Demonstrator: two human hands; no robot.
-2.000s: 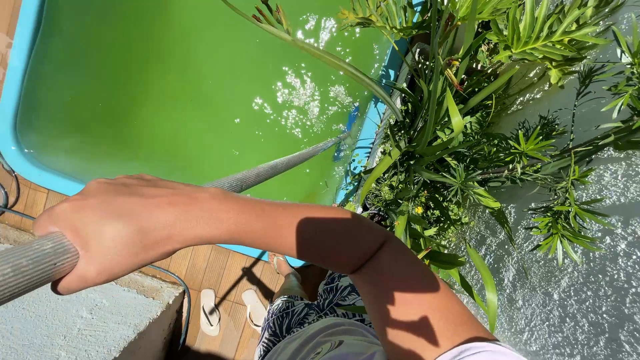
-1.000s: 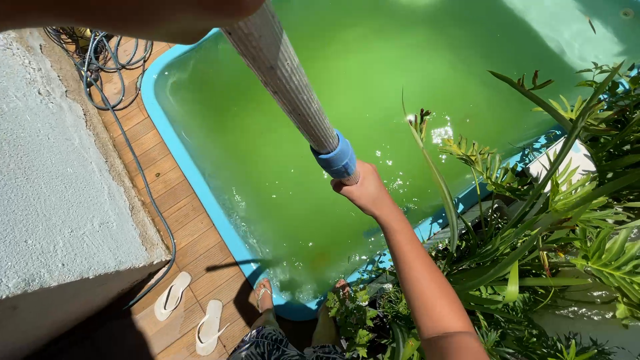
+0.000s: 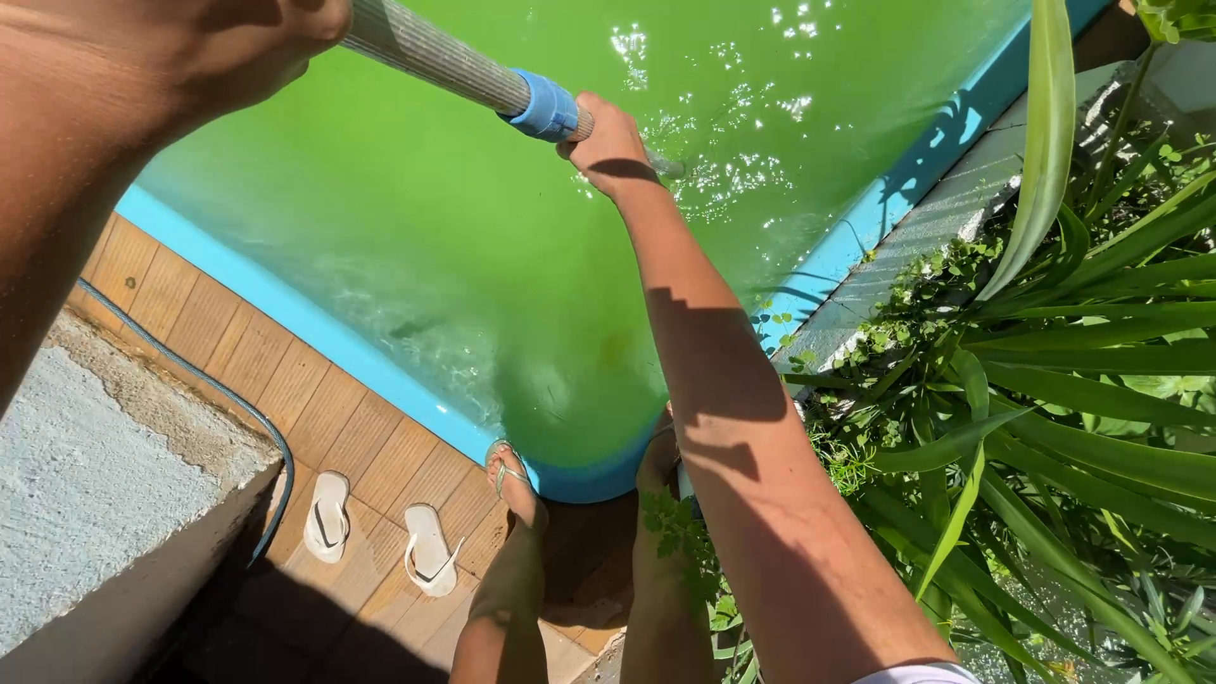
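Note:
My left hand point(image 3: 242, 47), large at the upper left, is closed round a ribbed grey telescopic pole point(image 3: 437, 62). Just past the pole's blue plastic collar point(image 3: 543, 104), my right hand point(image 3: 611, 142) grips the thinner section, its arm stretched up from the bottom right. Beyond the right fingers the pole slants into the green, cloudy water point(image 3: 456, 228) of a pool, where its far end is hidden. The pool has a light blue rim point(image 3: 313, 318).
My sandalled foot point(image 3: 513, 480) is at the pool's corner. White flip-flops point(image 3: 328, 518) lie on wooden decking point(image 3: 285, 389). A dark hose point(image 3: 218, 385) runs beside a rough concrete block point(image 3: 104, 484). Long-leaved plants point(image 3: 1092, 380) crowd the right side.
My left hand, out of view two seconds ago, now shows at the upper left on the pole. The view has shifted and turned over the pool corner.

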